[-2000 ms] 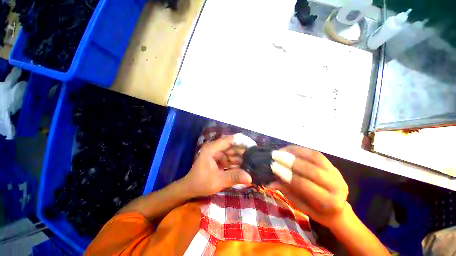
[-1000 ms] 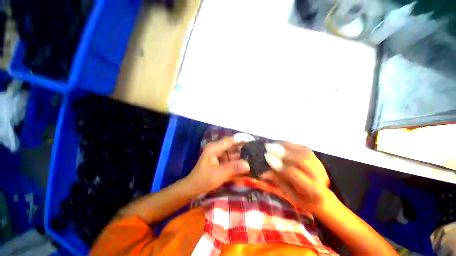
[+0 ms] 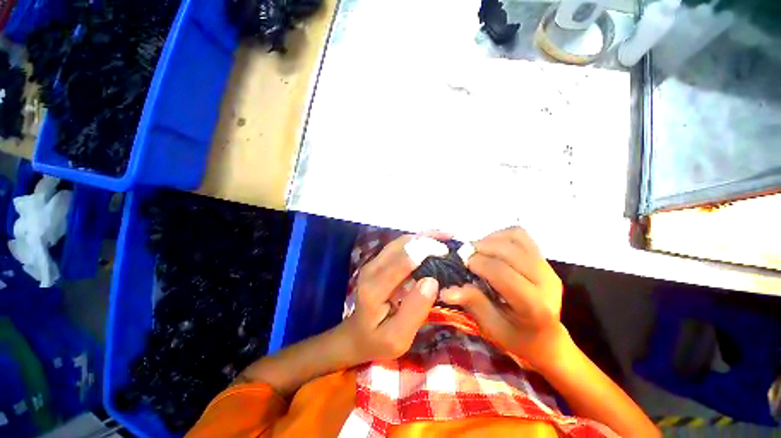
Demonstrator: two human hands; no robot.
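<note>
A black spiky assembly is held between the fingers of both hands, over the lap and just below the table's front edge. My left hand grips its left side, with the thumb on the near face. My right hand grips its right side. White covers show on fingertips of both hands. The fingers hide much of the assembly's rim and underside.
Blue bins of black parts stand at left, one raised and one deeper. More black parts lie on the wood strip. The white work sheet, tape roll, white bottle and metal-edged box lie beyond the lap.
Both hands have closed in around the black assembly, which shows less between the fingers than before. The view has shifted slightly, showing more of the raised bin and the parts at the top left.
</note>
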